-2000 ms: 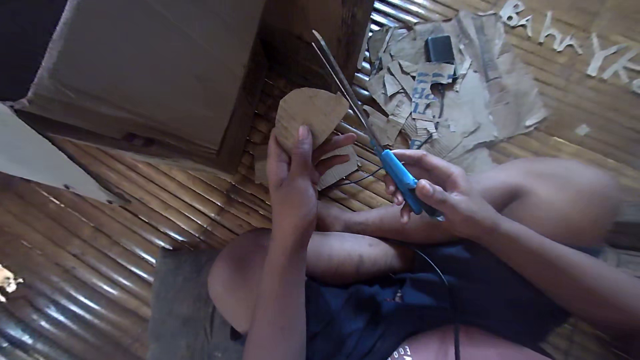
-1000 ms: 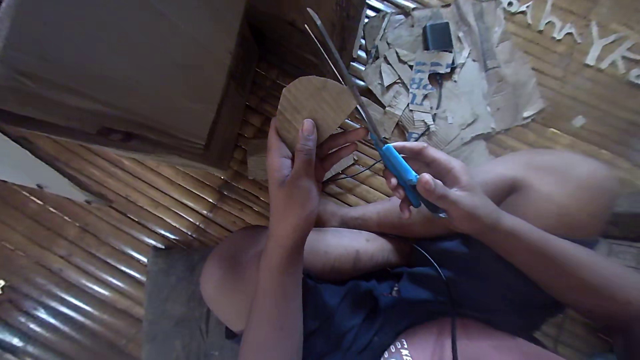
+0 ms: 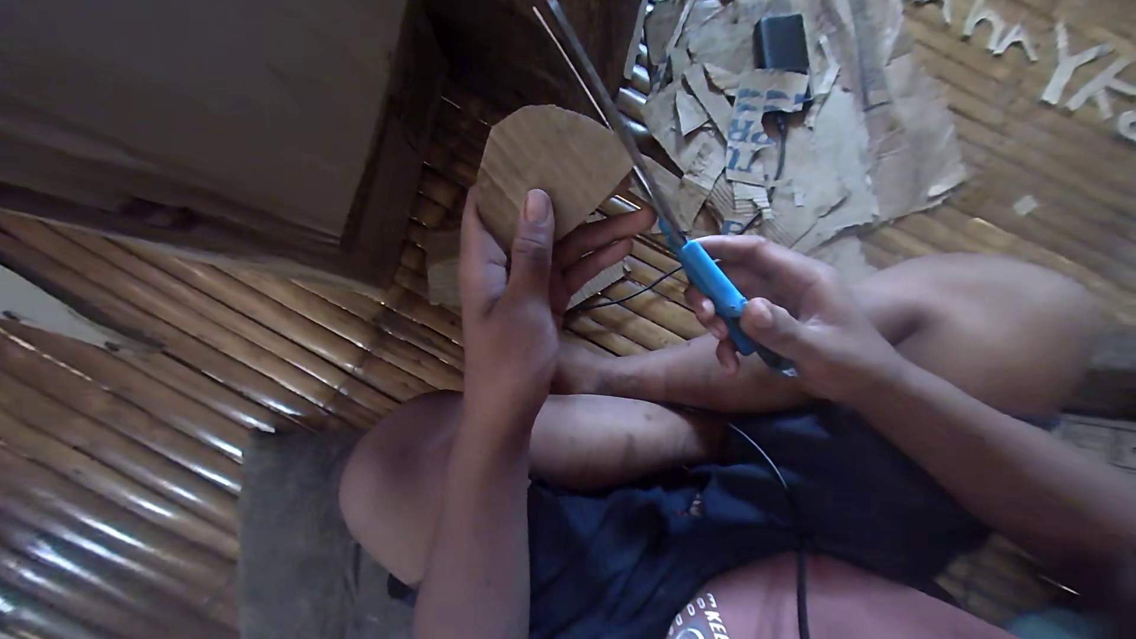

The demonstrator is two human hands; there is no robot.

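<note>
My left hand [image 3: 524,275] grips a piece of brown cardboard [image 3: 550,169] with a rounded, cut edge, the thumb lying on its face. Blue-handled scissors [image 3: 719,284] are in my right hand [image 3: 790,311], their long blades pointing up and to the left. The blades are slightly apart and pass close by the cardboard's right edge; whether they touch it I cannot tell. Behind my left hand another pale cardboard piece [image 3: 444,271] lies on the floor, partly hidden.
Cardboard scraps [image 3: 834,169] and a small black box [image 3: 781,43] with a cable lie at upper right, near cut-out letters [image 3: 1078,67]. A large cardboard box [image 3: 195,115] stands at upper left on the bamboo slat floor [image 3: 160,444]. A thin black cable [image 3: 801,532] crosses my lap.
Over the two seconds my left hand has turned the cardboard piece slightly. The scissors stay in my right hand, beside the cardboard. The view has shifted a little.
</note>
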